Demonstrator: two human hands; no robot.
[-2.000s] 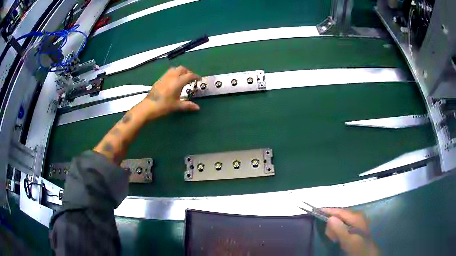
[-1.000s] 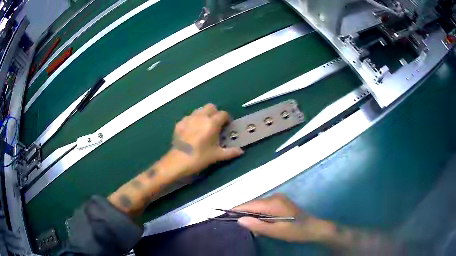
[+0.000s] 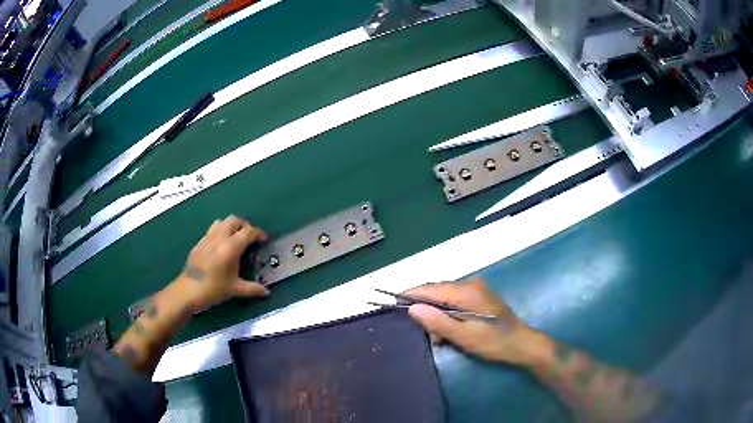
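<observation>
My left hand [image 3: 221, 260] grips the left end of a grey-brown fixture plate [image 3: 312, 249] with four round brass-coloured seats, lying on the green belt; fingertips and thumb are at its end edges. My right hand [image 3: 464, 318] holds thin silver tweezers [image 3: 413, 302], tips apart and pointing left, above the white rail at the tray's far edge. A second four-seat fixture plate [image 3: 501, 163] lies on the belt at the right, between two pointed guide blades. The black tray [image 3: 337, 363] lies nearest me, with coppery specks in it.
More fixture plates lie at the left, one [image 3: 87, 339] near the edge, another partly behind my left arm. White guide rails [image 3: 330, 105] divide the belt. A black rod [image 3: 190, 116] lies on a far rail. Red-orange things [image 3: 227, 10] lie farther back. A machine frame [image 3: 660, 136] stands at the right.
The first plate my left hand held is now free, farther right between the guide blades. My left hand has moved back left onto another plate. The view has shifted, showing more of the tray.
</observation>
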